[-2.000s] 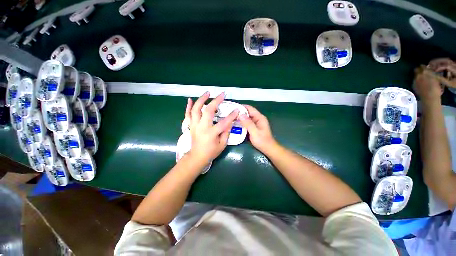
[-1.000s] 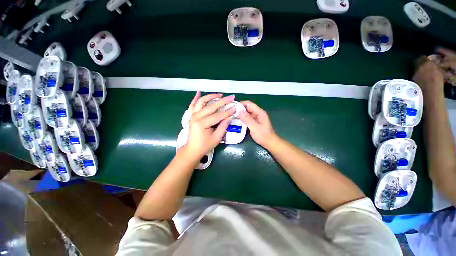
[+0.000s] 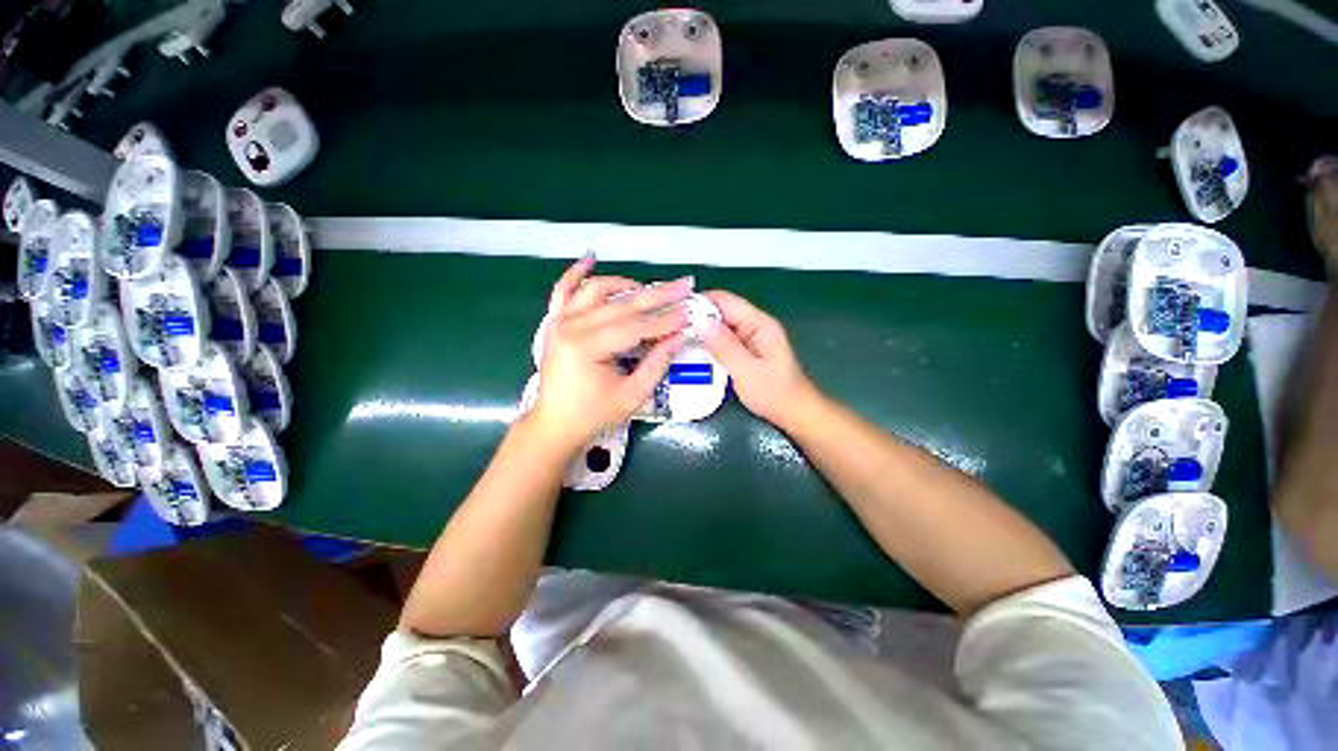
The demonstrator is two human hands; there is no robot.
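Observation:
A white back housing [image 3: 693, 393] with a blue component and circuit board lies open face up on the green surface in front of me. My right hand [image 3: 757, 360] holds its upper right edge with thumb and fingers. My left hand [image 3: 605, 349] is spread over its left side, fingertips at its upper part, and hides much of it. A front cover [image 3: 596, 461] with a dark round spot lies below my left hand, partly covered by it. Another white shell edge shows beside my left fingers; what it is I cannot tell.
A large tiered stack of housings [image 3: 165, 313] stands at the left, a smaller column [image 3: 1167, 448] at the right. Beyond the white strip [image 3: 704, 244] lie more housings [image 3: 889, 100] and a cover [image 3: 272, 137]. A cardboard box [image 3: 191, 631] is at lower left. Another person's arm [image 3: 1309, 426] is at the right edge.
The units beyond the white strip have shifted left, and another housing has appeared there at the right. The other person's hand has moved toward the right edge. My hands stay at the same housing.

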